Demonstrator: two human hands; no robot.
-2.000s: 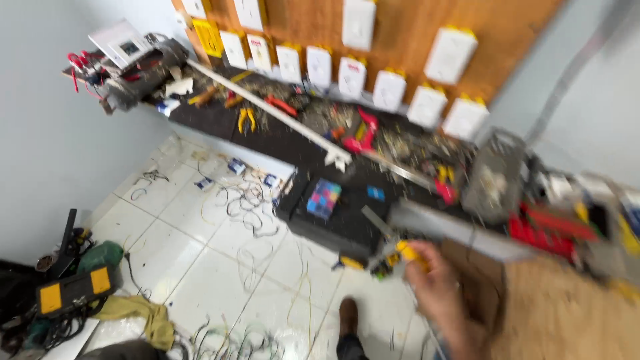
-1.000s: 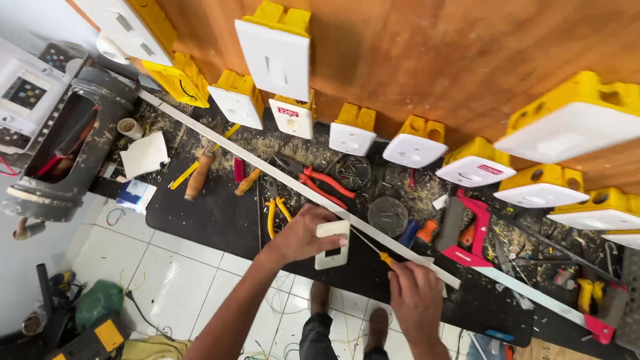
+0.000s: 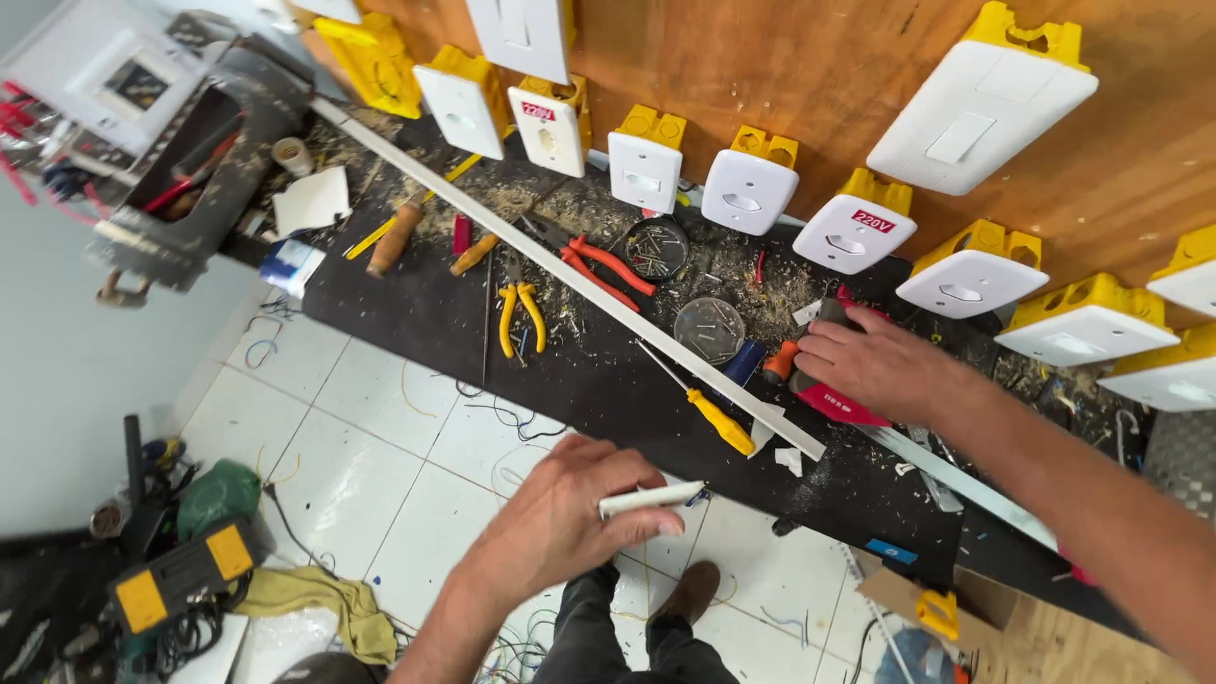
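Observation:
My left hand (image 3: 579, 508) holds a small white plastic cover plate (image 3: 652, 498) edge-on between thumb and fingers, in front of the bench's near edge. My right hand (image 3: 879, 366) rests on the red and grey handle of a hacksaw (image 3: 836, 403); its fingertips are over the handle, and how firmly they grip is hidden. A yellow-handled screwdriver (image 3: 720, 421) lies on the black bench top beside a long white plastic trunking strip (image 3: 570, 275). An orange-handled tool (image 3: 781, 362) and a blue handle (image 3: 744, 364) lie left of my right hand.
Red-handled pliers (image 3: 608, 271), yellow-handled pliers (image 3: 522, 318) and two small round containers of screws (image 3: 655, 249) sit among debris. White outlets in yellow boxes (image 3: 750, 190) line the wooden board behind. A grey vise-like metal body (image 3: 180, 209) stands left. Wires and tools litter the tiled floor.
The screwdriver that was in my right hand now lies on the bench. My right hand has moved right onto the hacksaw handle. The cover plate stays in my left hand, now turned edge-on.

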